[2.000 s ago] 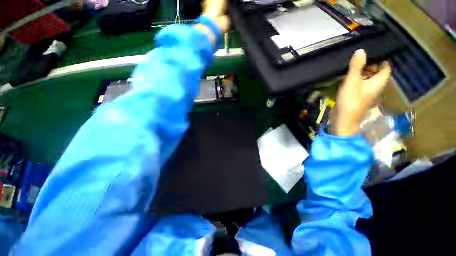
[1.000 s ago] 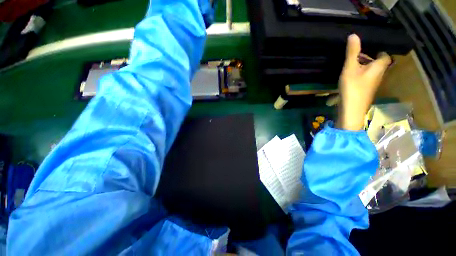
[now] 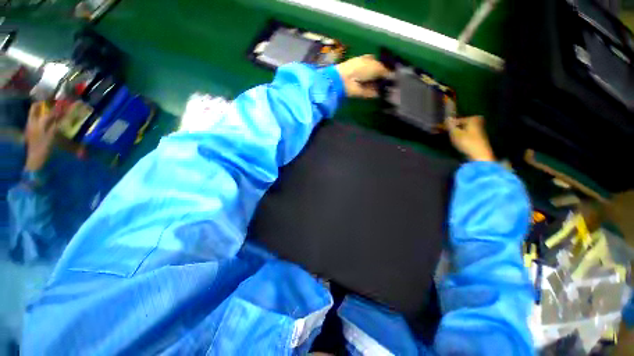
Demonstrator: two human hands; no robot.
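Observation:
An opened tablet unit (image 3: 420, 101) with a grey plate and orange bits is held between my hands beyond the tray. My left hand (image 3: 363, 75) grips its left end. My right hand (image 3: 470, 136) holds its right end near the corner. The image is blurred, so whether the unit touches the mat cannot be told. A second opened tablet unit (image 3: 290, 47) lies on the green mat, left of my left hand. The black foam tray (image 3: 354, 215) lies bare in front of me.
Black stacked trays (image 3: 556, 90) stand at the right, with a tablet on top. Scraps and liners (image 3: 580, 292) lie at the lower right. At the left are a coworker's hand (image 3: 38, 135) and a blue object (image 3: 119, 125). A white strip (image 3: 389, 26) crosses the mat behind the tablets.
My hands have come away from the stacked trays and now hold one of the tablets from the mat. The view has turned left, bringing a coworker's hand into sight.

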